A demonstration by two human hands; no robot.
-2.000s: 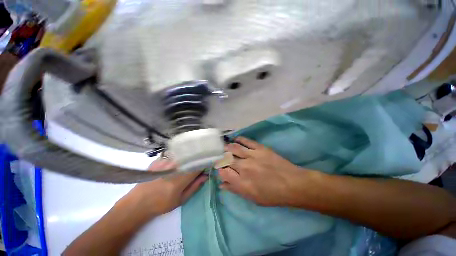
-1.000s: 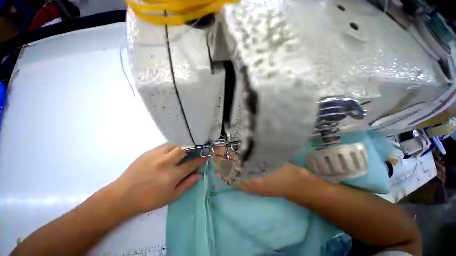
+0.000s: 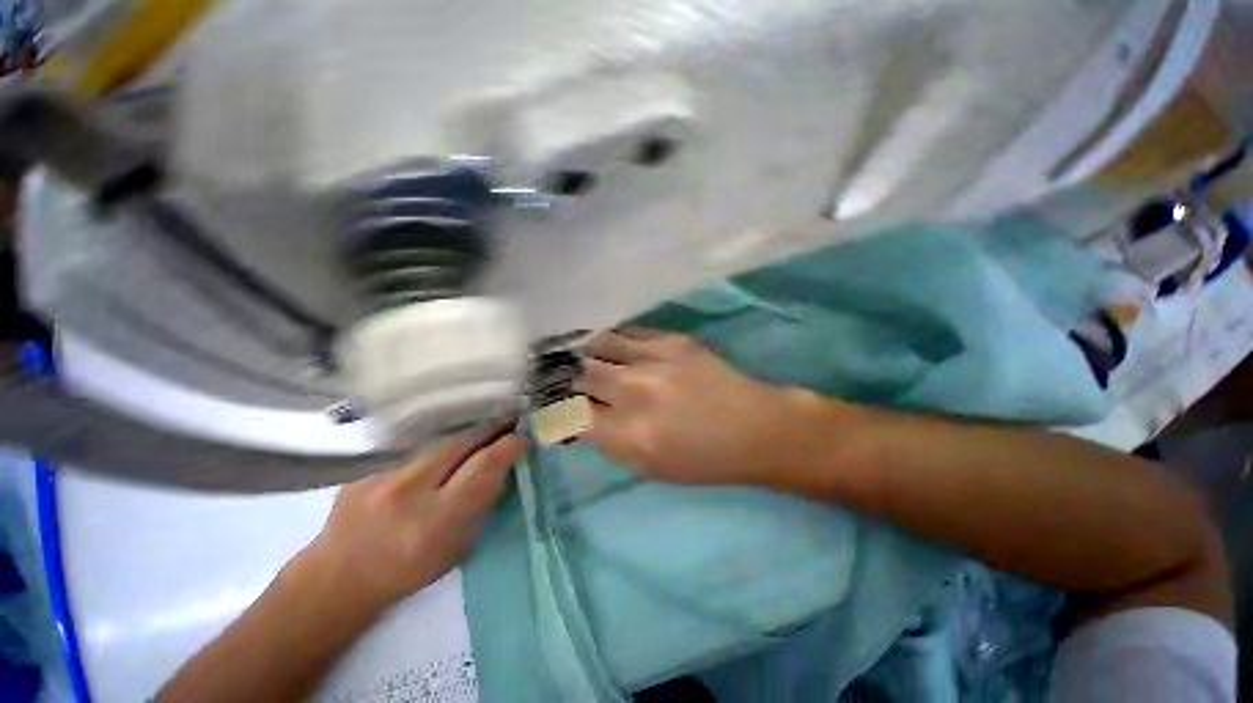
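A sea-green garment piece [image 3: 715,549] lies on the table under the machine head. A narrow folded seam [image 3: 552,563] runs up it toward the presser foot [image 3: 557,368], a dark blurred shape. A small tan block [image 3: 562,420] sits just below the foot. My left hand [image 3: 412,508] is on the left of the seam, its fingertips at the cloth edge and partly under the tension dial. My right hand [image 3: 673,408] lies flat on the cloth right of the block, fingers spread a little. The needle cannot be made out.
The off-white machine head [image 3: 618,179] fills the upper view, with its cream tension dial [image 3: 437,360] close to the camera. A blue tray rim [image 3: 58,577] is at the left. Black scissors [image 3: 1099,346] lie at the right. Ruler marks [image 3: 426,681] show on the table's front edge.
The view swung toward the machine's left side and then back, so the dial covers the centre-left again. Both hands stay at the foot; my right hand is less hidden than one second ago.
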